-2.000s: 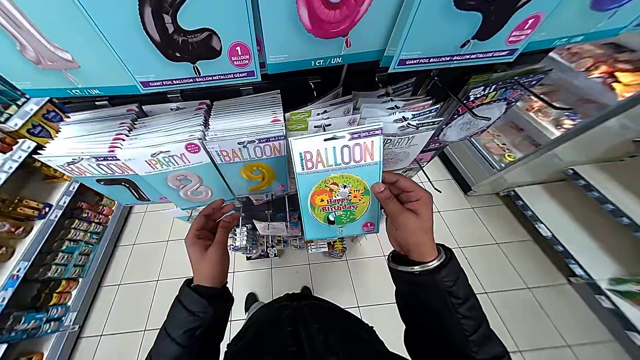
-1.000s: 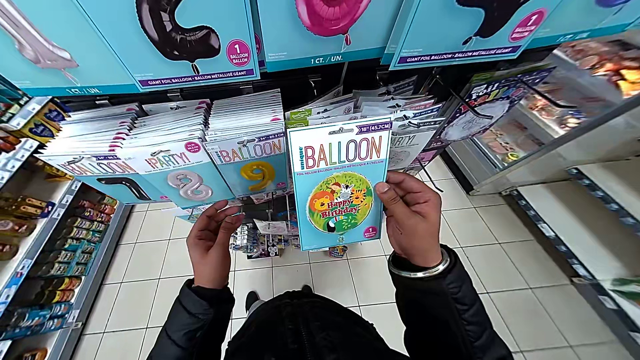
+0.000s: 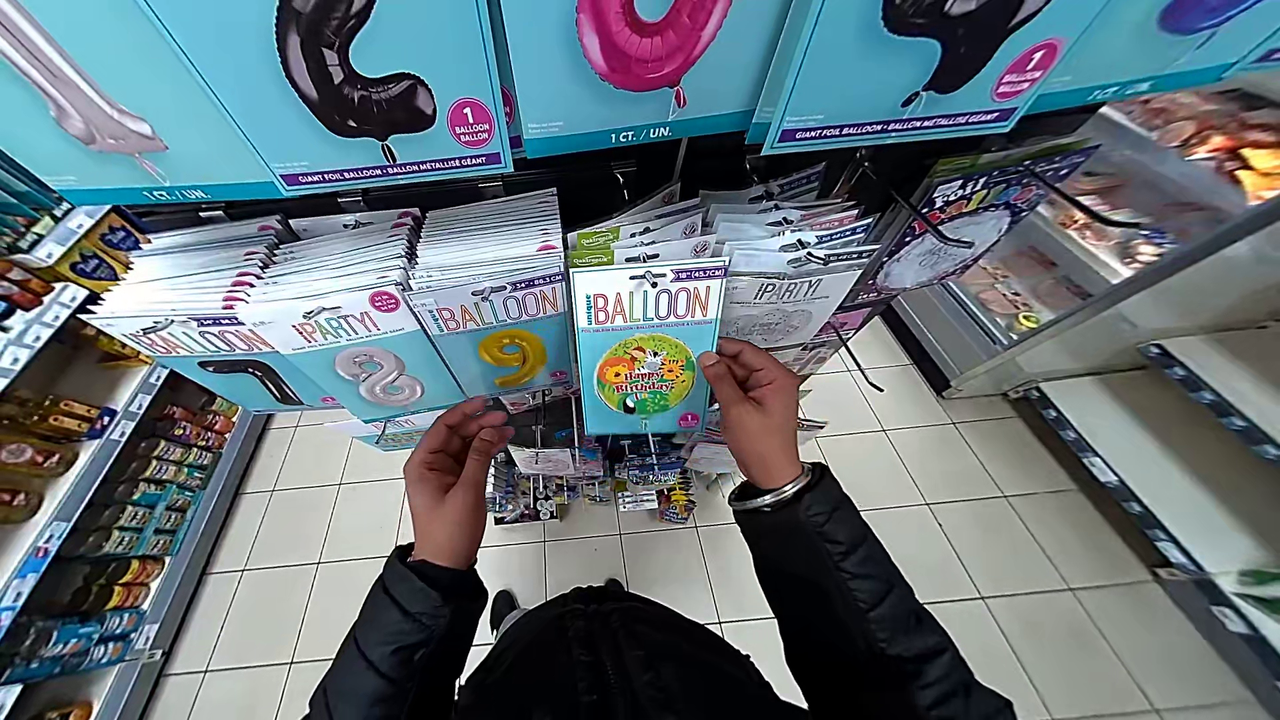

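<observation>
My right hand (image 3: 758, 408) pinches the right edge of a foil balloon packet (image 3: 648, 345), a light-blue card with a round animal-print birthday balloon pictured on it. The packet is upright in front of the rack's middle packets, and whether it still hangs on a hook I cannot tell. My left hand (image 3: 458, 478) is near the lower edge of the gold number 9 balloon packet (image 3: 510, 335), its thumb and fingers close together; nothing is plainly held. Left of that hang the silver number 8 packet (image 3: 378, 365) and the black number 7 packet (image 3: 245, 365).
Large balloon packets (image 3: 640, 70) hang across the top. White party packets (image 3: 785, 300) and a purple foil packet (image 3: 970, 220) hang at right, near protruding metal hooks (image 3: 930, 220). Shelves of jars (image 3: 135, 515) stand left, shelving (image 3: 1170, 440) right. Small items hang low over the tiled floor.
The birthday balloon packet has moved away from the camera, toward the rack, and looks smaller relative to the view than one second ago. My right hand has stayed on its edge.
</observation>
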